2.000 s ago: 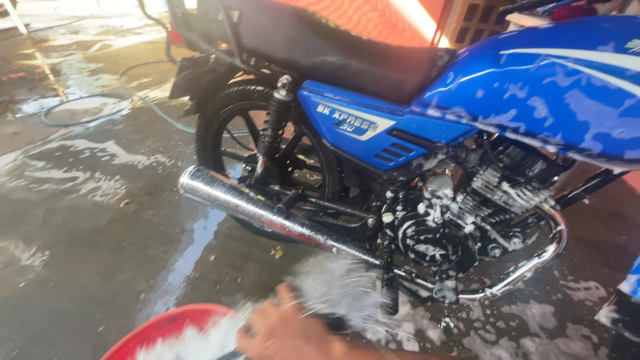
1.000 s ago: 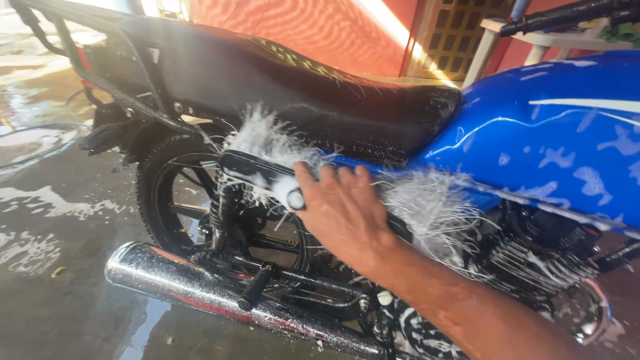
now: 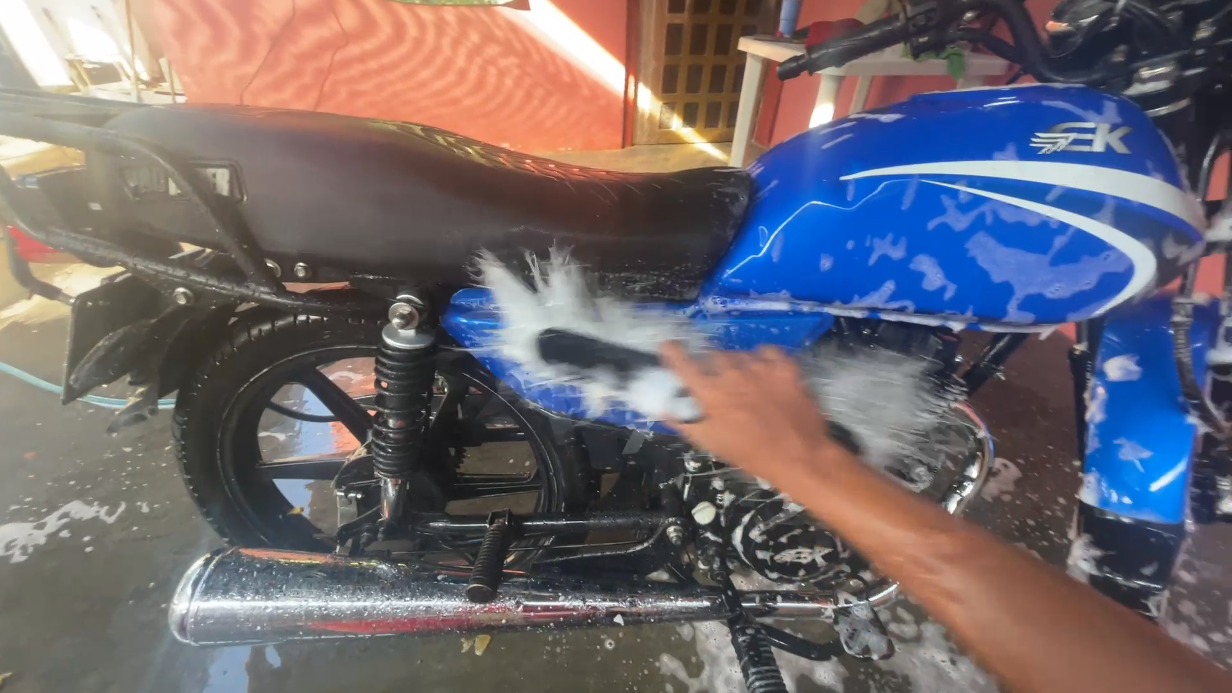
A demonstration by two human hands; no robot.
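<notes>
My right hand (image 3: 756, 409) grips the black back of a brush with long white bristles (image 3: 597, 356), blurred by motion. The bristles lie against the blue side panel (image 3: 467, 322) of a motorcycle, under its dark seat (image 3: 385, 192). Soap foam patches cover the blue fuel tank (image 3: 962, 221), and foam also clings to the engine cover (image 3: 799, 544). Water drops dot the chrome exhaust muffler (image 3: 337, 597). My left hand is not in the view.
A rear wheel (image 3: 207, 443), a shock absorber (image 3: 402, 404) and a footpeg (image 3: 491, 558) stand near the brush. Handlebars (image 3: 866, 43) rise at the upper right, before a white table (image 3: 760, 48). The floor is wet, with foam, and a hose (image 3: 38, 380) lies at left.
The hand first showed low by a red basin with the white bristles; it rose to the side panel under the seat, where the brush remains. The view has shifted.
</notes>
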